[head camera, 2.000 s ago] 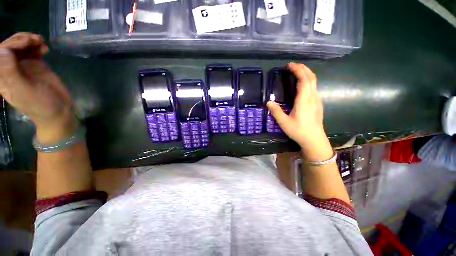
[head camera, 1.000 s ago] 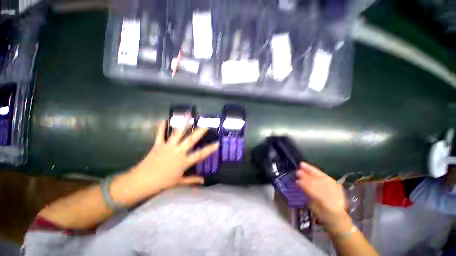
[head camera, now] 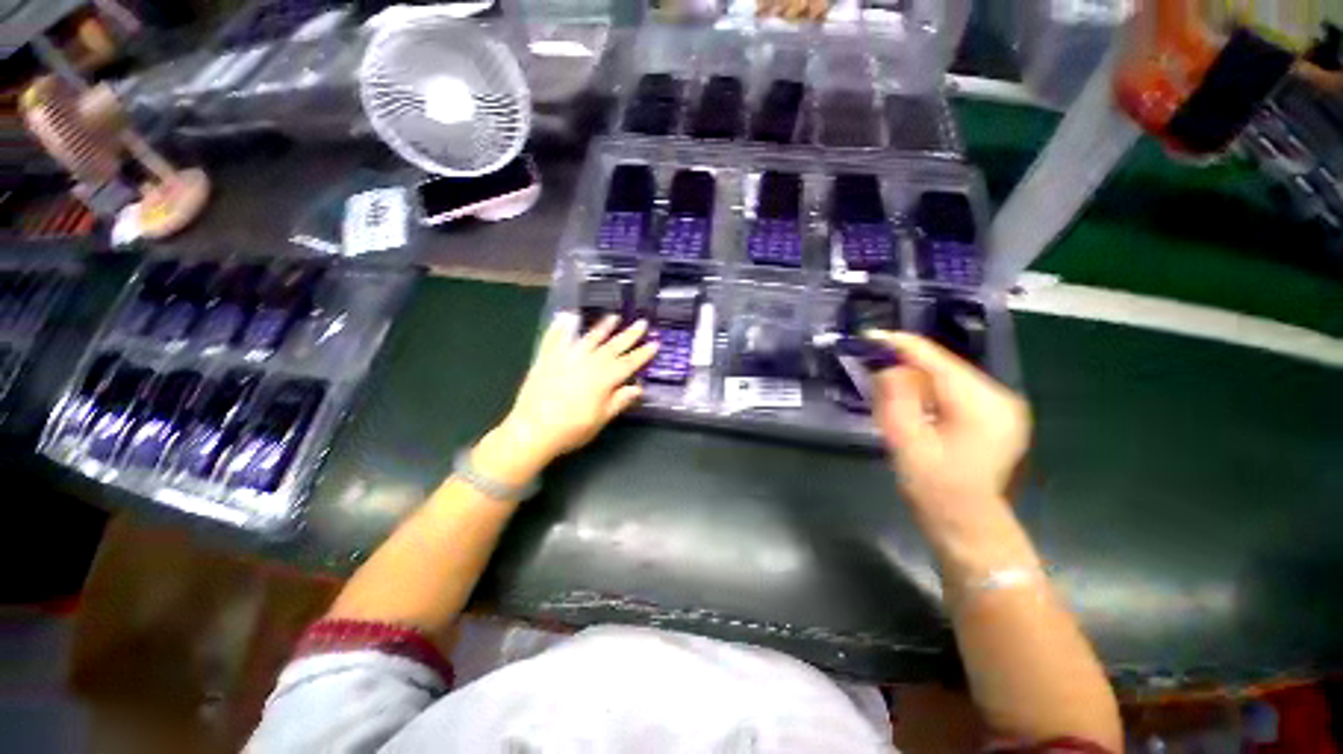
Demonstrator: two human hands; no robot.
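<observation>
A clear pocket tray lies ahead on the dark green bench. Its far row holds several purple-black keypad phones face up. In its near row, a phone lies in the second pocket from the left, and the middle pocket shows a white paper slip and no phone. My left hand is spread over the near left corner, by the phone in the leftmost pocket. My right hand is at the near right pockets, its fingertips on a phone that is partly hidden.
Another tray of phones lies at left. A tray with dark phones is beyond the main one. A white fan, a pinkish-white device and a printed paper stand or lie at far left. A pale post slants at right.
The view has tilted up and forward. The phones that lay on the bench before me are gone from there, and phones now show in the tray's near row. Both hands have moved forward to the tray.
</observation>
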